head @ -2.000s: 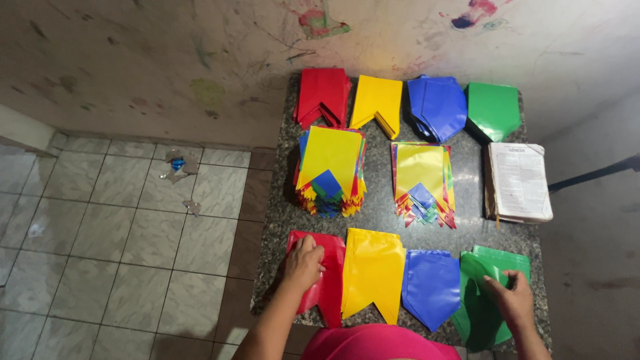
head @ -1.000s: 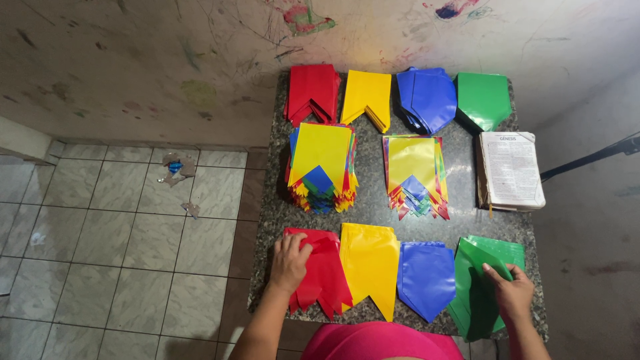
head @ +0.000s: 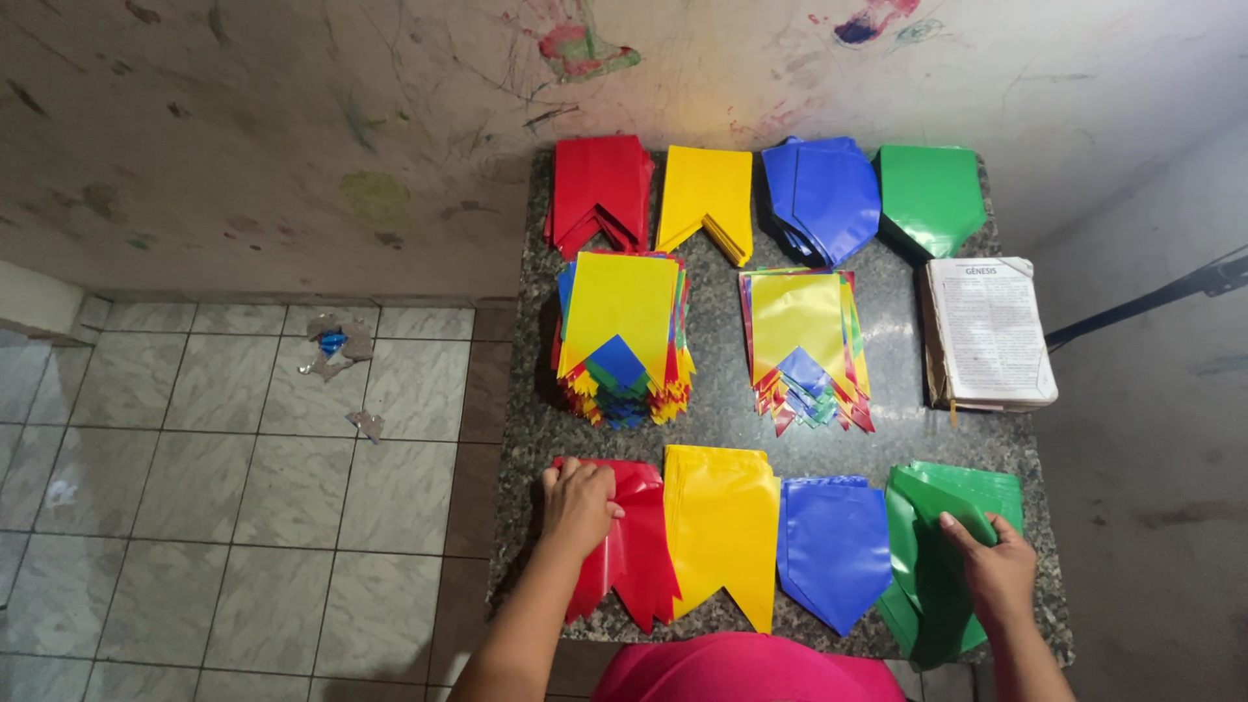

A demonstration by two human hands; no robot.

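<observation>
My left hand (head: 582,502) rests on the front stack of red plastic pennants (head: 632,556), fingers bent at its upper left; whether it grips a sheet cannot be told. Between thumb and fingers, my right hand (head: 996,564) pinches green plastic pennants (head: 916,546) whose edge is lifted and folded over. Stacks of yellow swallowtail pennants (head: 723,526) and blue pointed pennants (head: 836,546) lie between my hands. Farther back are two mixed-colour piles topped with yellow, a taller left one (head: 619,307) and a thinner right one (head: 799,317).
Red (head: 600,175), yellow (head: 709,185), blue (head: 824,195) and green (head: 931,195) pennant stacks line the back of the granite tabletop (head: 717,380). An open thick book (head: 990,331) lies at the right edge. A wall stands behind; a dark bar (head: 1141,307) is at right. Scraps (head: 341,346) lie on the floor.
</observation>
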